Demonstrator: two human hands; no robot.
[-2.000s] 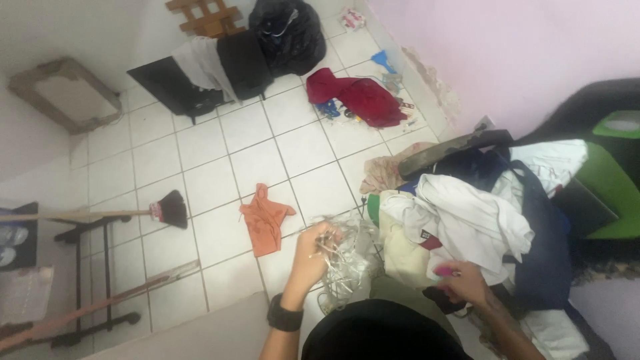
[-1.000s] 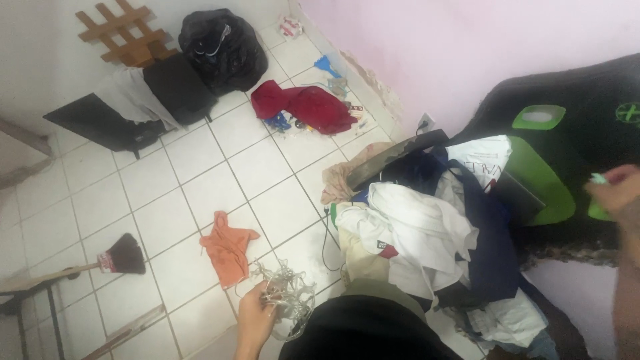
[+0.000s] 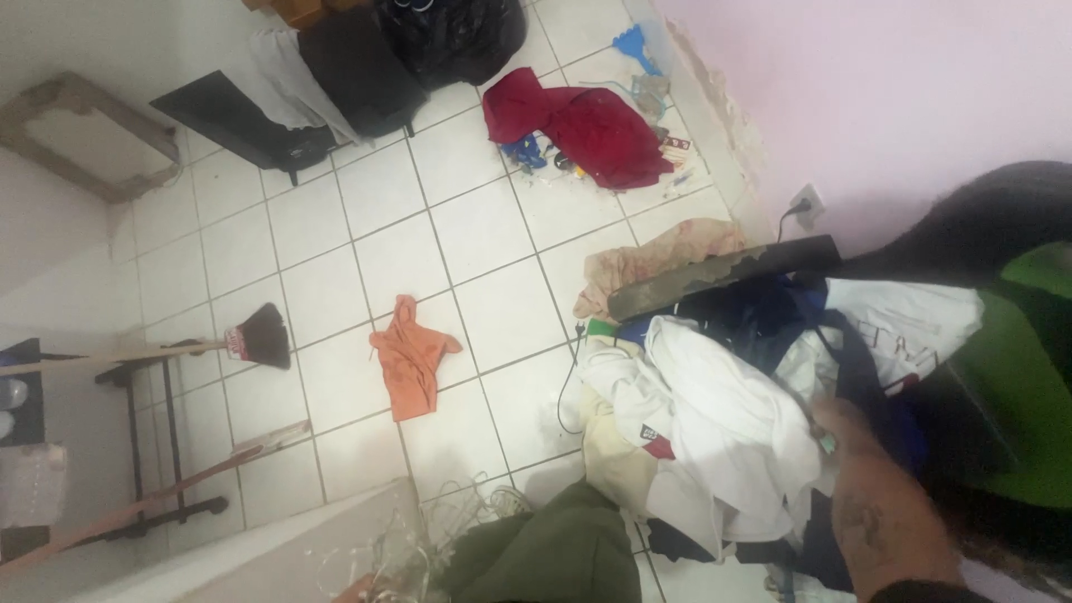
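Note:
My left hand point(image 3: 358, 590) is mostly cut off at the bottom edge, closed around a tangle of thin, clear or whitish strands point(image 3: 394, 557); their exact kind cannot be told. On the right, my right hand point(image 3: 837, 419) reaches over the heap of clothes, with a small pale green object point(image 3: 827, 442) at its fingers. White garments point(image 3: 729, 419) lie beside that hand, on top of a cream cloth point(image 3: 615, 444). Dark blue cloth point(image 3: 754, 314) and a white printed fabric point(image 3: 904, 322) are just beyond it. Part of the hand is blurred.
An orange garment point(image 3: 410, 360) lies on the tiled floor point(image 3: 494, 301), with a red cloth point(image 3: 586, 126) and small litter farther off. A broom point(image 3: 260, 337) and black metal frame point(image 3: 172, 435) stand left. A black bag point(image 3: 456, 38) is at the back; a green-and-black chair point(image 3: 1030, 377) is right.
My right hand has come from the far right, over the chair, back to the clothes heap. My left hand still holds the tangle, now lower in view. The view has shifted.

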